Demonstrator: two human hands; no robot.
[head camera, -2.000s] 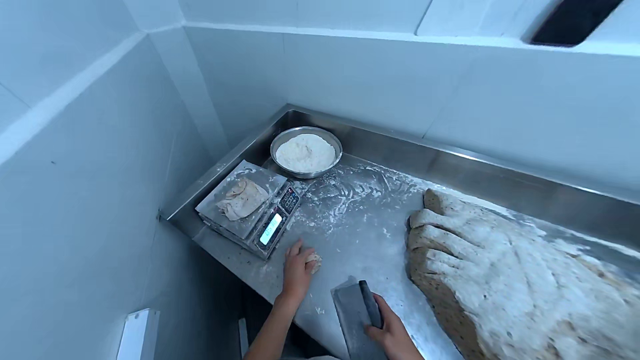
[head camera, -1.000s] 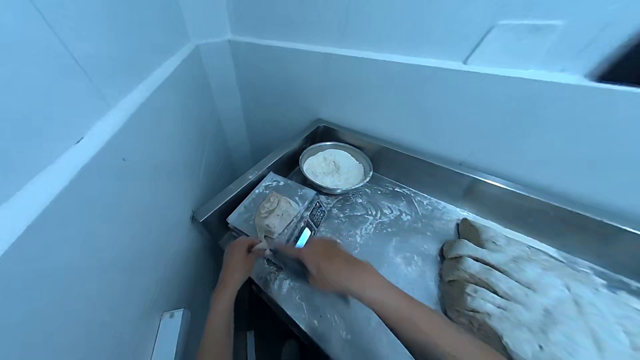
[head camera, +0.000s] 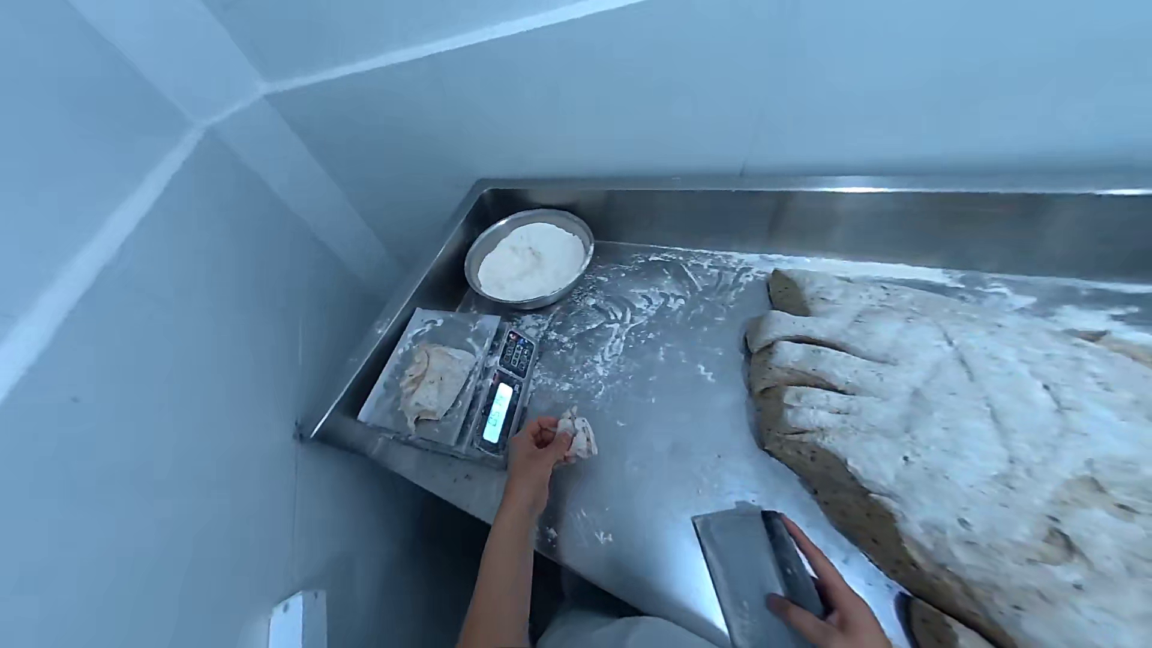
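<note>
My left hand (head camera: 540,445) pinches a small floury piece of dough (head camera: 577,434) just right of the digital scale (head camera: 498,412). On the scale's plate lies a larger lump of dough (head camera: 436,382). My right hand (head camera: 828,598) grips the dark handle of a metal dough scraper (head camera: 742,567), whose blade points left over the steel worktop (head camera: 639,477). A large flour-dusted mass of dough (head camera: 981,423) spreads over the right side, its left edge cut into several flaps.
A metal bowl of flour (head camera: 531,259) stands in the back left corner, behind the scale. The worktop has a raised steel rim (head camera: 810,216) against the wall. Loose flour is scattered between bowl and dough. Part of another dark-edged dough piece (head camera: 940,625) shows at the bottom right.
Both hands were together at the scale's front edge one second ago. My right hand has moved right with the scraper, and my left hand now holds a small dough piece beside the scale.
</note>
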